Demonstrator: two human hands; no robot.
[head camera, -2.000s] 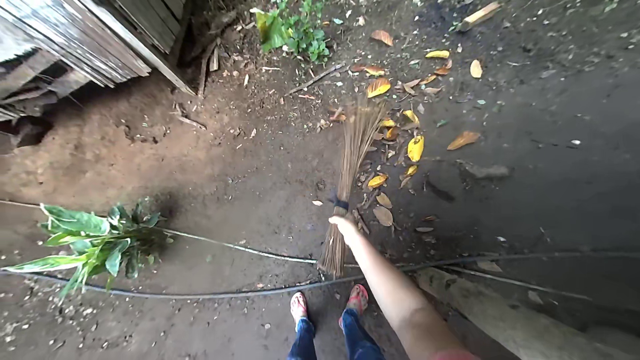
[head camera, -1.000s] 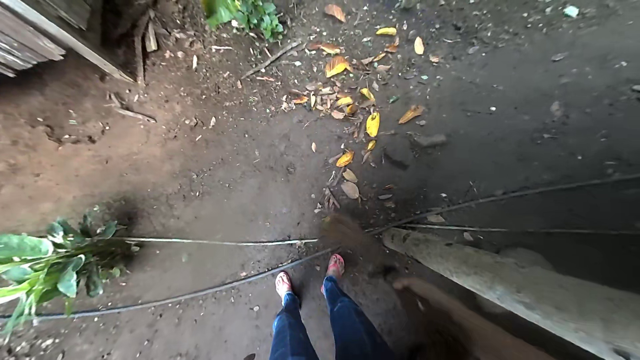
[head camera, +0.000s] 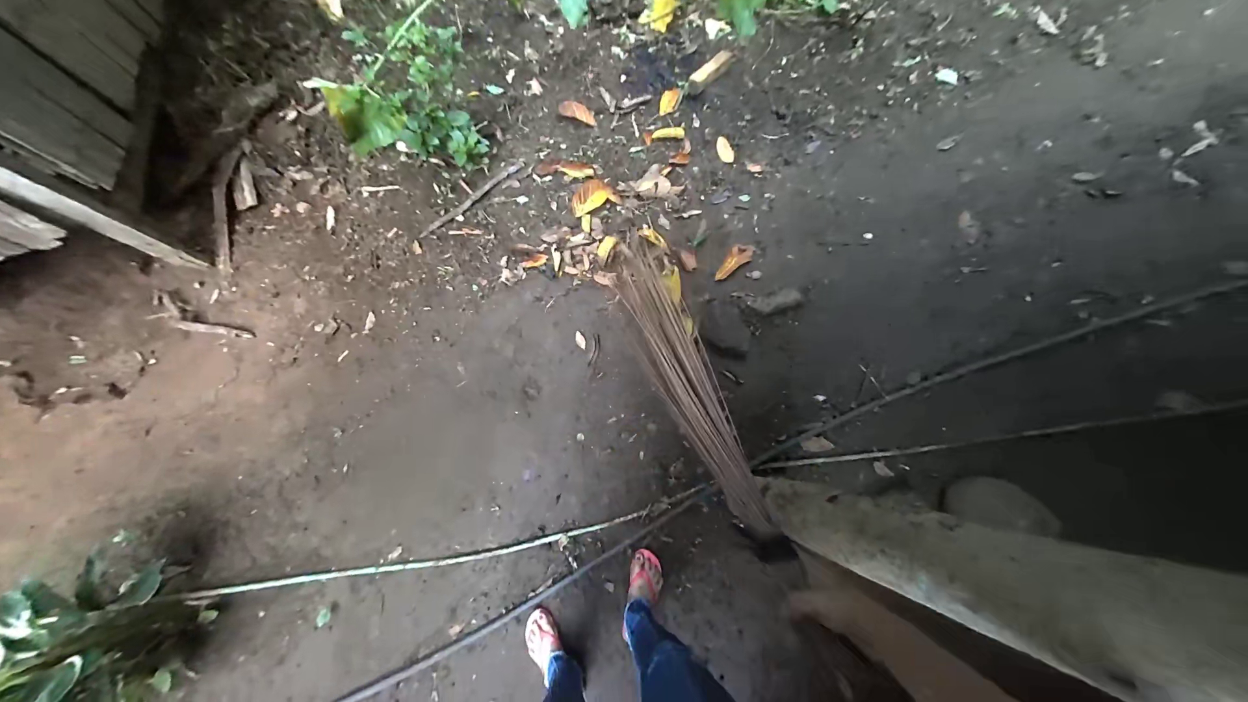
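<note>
My right hand (head camera: 819, 597), blurred and dim at the lower right, is closed on the handle end of a stick broom (head camera: 687, 385), just below its dark binding. The broom's thin bristles fan out up and to the left, and their tips reach yellow and brown fallen leaves (head camera: 593, 197) on the bare soil. A stone or clod (head camera: 777, 301) lies just right of the bristles. My left hand is out of the frame.
A pale trunk or post (head camera: 975, 575) lies beside my right forearm. A dark hose or cable (head camera: 517, 609) and a thin pale line (head camera: 390, 567) cross the ground near my feet. Leafy plants (head camera: 78, 614) grow lower left; a wooden plank structure (head camera: 68, 97) stands upper left.
The broom, upright in front of my feet two seconds ago and a blur low down one second ago, now slants up-left to the leaves. My right hand is farther right than two seconds ago.
</note>
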